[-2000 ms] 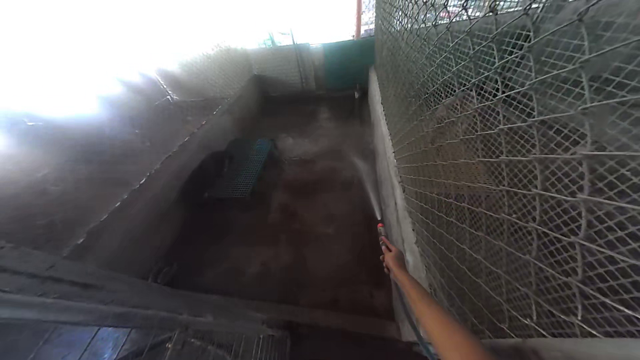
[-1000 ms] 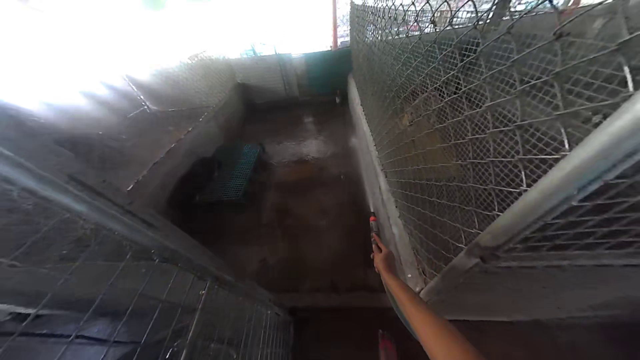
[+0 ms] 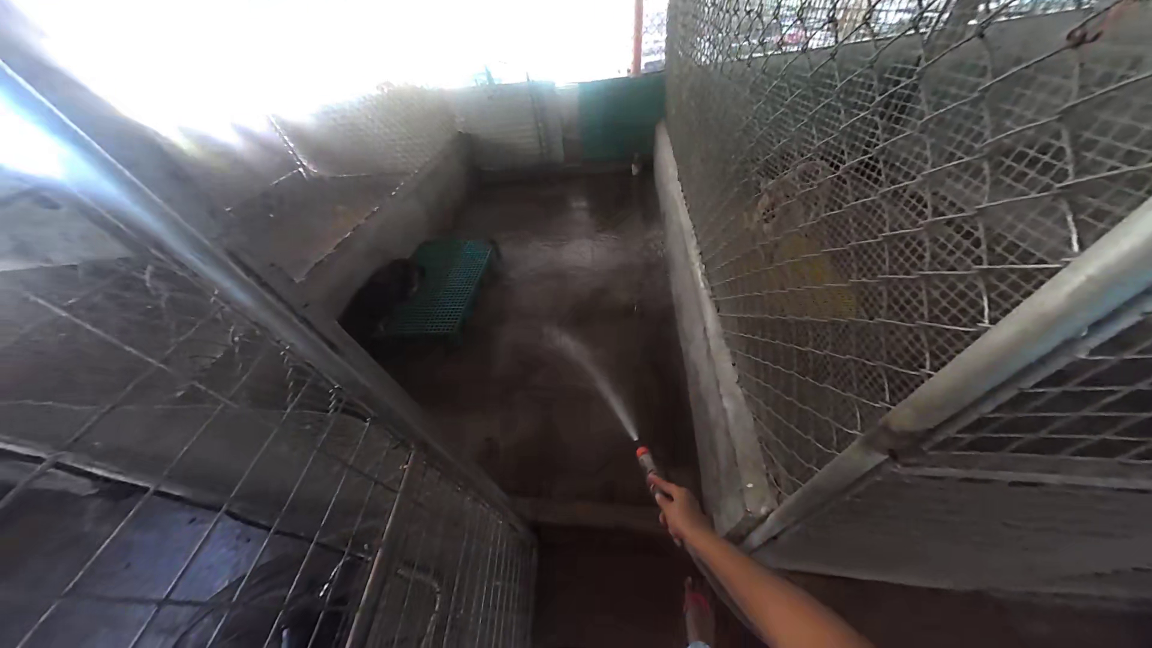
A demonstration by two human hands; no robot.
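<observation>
My right hand (image 3: 677, 508) is closed around a hose spray nozzle (image 3: 645, 457) with an orange-red tip, low and right of the middle of the view. From the tip a jet of water (image 3: 596, 378) arcs up and left onto the wet brown floor (image 3: 558, 414) of a pen. The hose runs back along the underside of my forearm, partly hidden. Farther left in the pen stands a low green slatted platform (image 3: 445, 288). A dark animal, seemingly a dog (image 3: 385, 292), is at the platform's left side. My left hand is out of the frame.
A chain-link fence (image 3: 837, 225) on a low concrete wall (image 3: 706, 351) bounds the pen at right. Behind it is a yellowish platform (image 3: 814, 279). A wire mesh gate (image 3: 459, 549) stands at lower left. Green sheeting (image 3: 621, 117) covers part of the far end. My foot (image 3: 698, 601) is below my hand.
The jet pointed up and slightly left along the right wall two seconds ago; it now arcs farther left over the floor. The view has shifted, showing more of the gate and fence frame.
</observation>
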